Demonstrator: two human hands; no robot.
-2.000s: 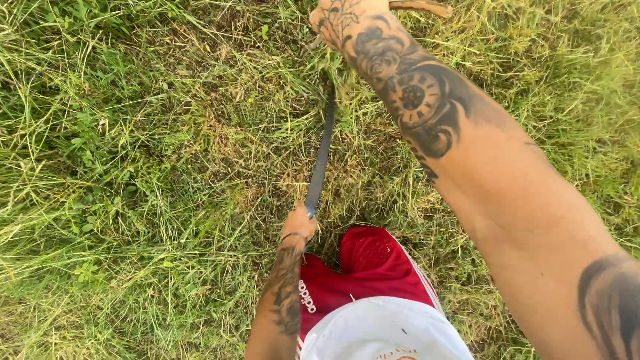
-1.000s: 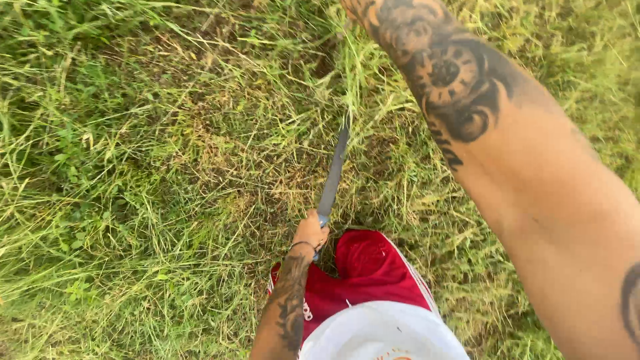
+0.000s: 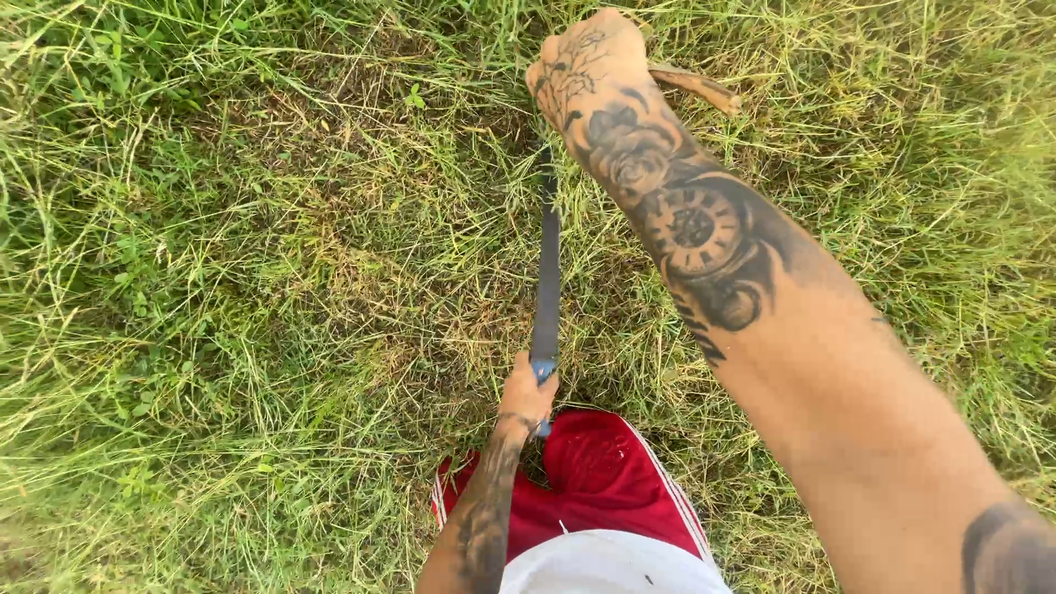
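Note:
My left hand (image 3: 528, 394), low in the middle of the view, grips the blue handle of a machete (image 3: 548, 280). Its long dark blade points up the view, and the tip end is hidden among grass stems below my other hand. My right hand (image 3: 590, 62), a tattooed fist seen from its back, is closed on a wooden stick (image 3: 697, 87) whose end sticks out to the right. Grass stems hang just under that fist. Its fingers are mostly hidden.
Tall green grass (image 3: 99, 330) stands along the left side, with more grass (image 3: 973, 206) at the right. Flattened, partly dry grass (image 3: 396, 272) covers the middle ground. Red shorts (image 3: 610, 478) and a white shirt (image 3: 610, 565) show at the bottom.
My right hand was at the top edge two seconds ago and out of view one second ago; it is now back in view. The machete, tilted before, now points nearly straight up the view.

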